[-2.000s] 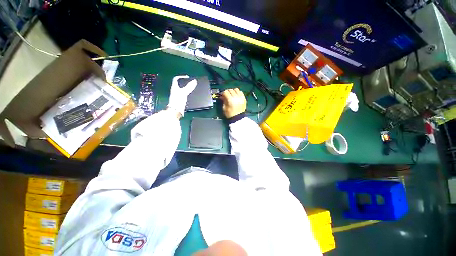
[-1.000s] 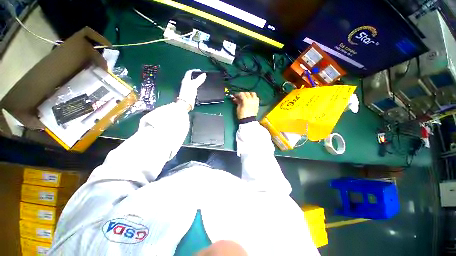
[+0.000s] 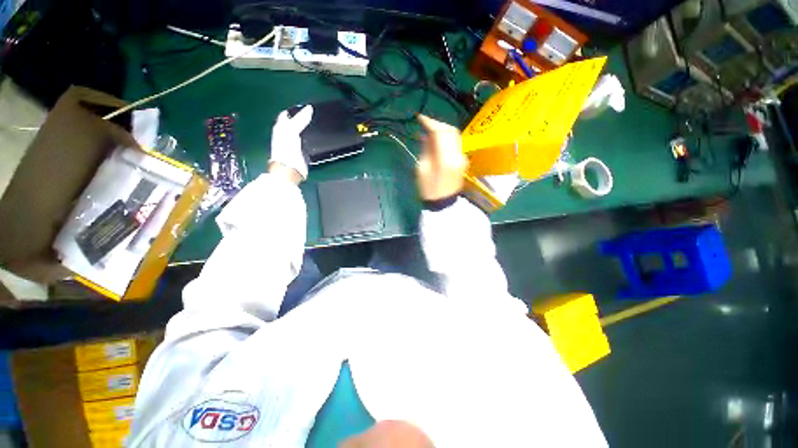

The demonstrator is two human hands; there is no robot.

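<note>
A flat black set-top box point(image 3: 332, 131) lies on the green bench with dark leads at its right and back edges. My left hand point(image 3: 290, 140), in a white glove, holds its left edge. A second black box point(image 3: 351, 207) lies flat nearer to me, untouched. My right hand point(image 3: 441, 160), bare with a black wrist band, is blurred, to the right of the boxes and beside the open yellow retail box point(image 3: 527, 124). A thin pale lead point(image 3: 402, 145) runs from the first box towards it. Whether the fingers hold this lead is unclear.
An opened retail box point(image 3: 150, 247) with papers stands at left, beside a wrapped remote control point(image 3: 222, 153). A white power strip point(image 3: 306, 54) lies behind. An orange-red instrument point(image 3: 530, 39) and a tape roll point(image 3: 591, 177) are at right. A blue stool point(image 3: 669, 261) stands below.
My right hand has moved right, away from the box's socket edge, towards the yellow retail box. My left hand stays on the box. The view has shifted, showing less of the screens.
</note>
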